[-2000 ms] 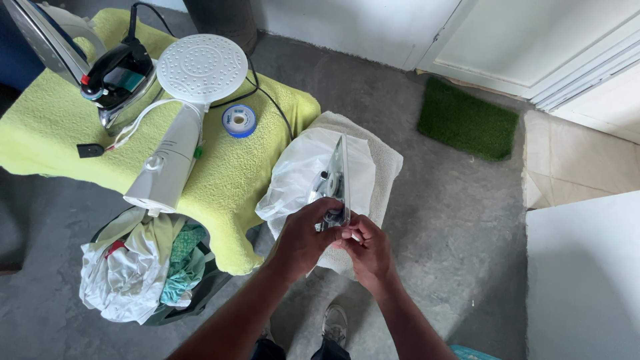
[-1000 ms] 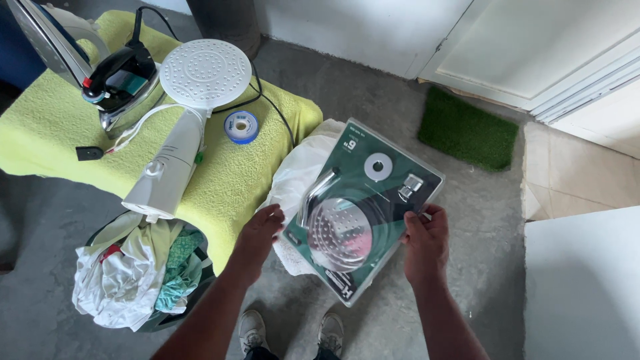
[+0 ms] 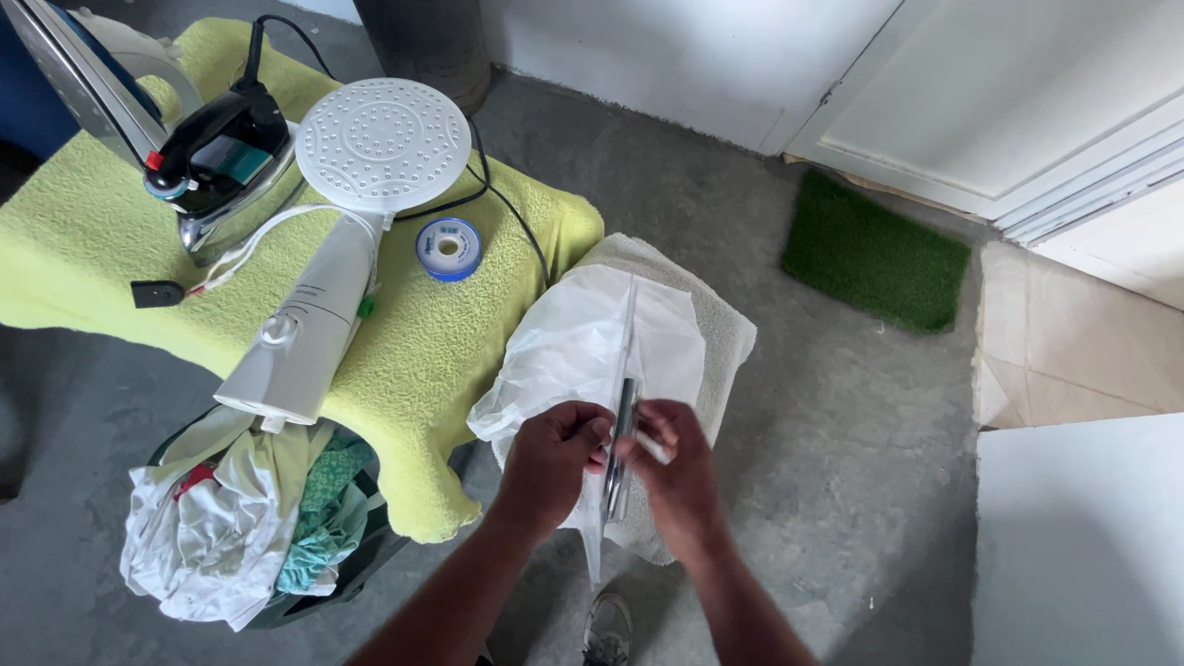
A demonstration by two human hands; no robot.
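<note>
A clear plastic blister pack (image 3: 621, 453) stands edge-on between my hands, its contents hard to make out from this side. My left hand (image 3: 557, 462) pinches it along its left side. My right hand (image 3: 673, 472) is at its right side with curled fingers; whether it grips the pack cannot be told. Beneath lies a white plastic bag (image 3: 564, 333) on a grey towel-covered surface (image 3: 731, 342). To the left, on a yellow towel (image 3: 416, 370), are a white electric shower head (image 3: 314, 314) with a round perforated face and a blue-rimmed roll of thread seal tape (image 3: 449, 249).
A clothes iron (image 3: 227, 166) and its black cord are at the upper left of the yellow towel. A basket of white and green clothes (image 3: 222, 536) stands below on the concrete floor (image 3: 832, 481). A green mat (image 3: 874, 250) lies near the white door (image 3: 980, 102).
A second ago the pack's broad printed face was turned to view, with my hands apart at its sides. Now it is edge-on and my hands are close together.
</note>
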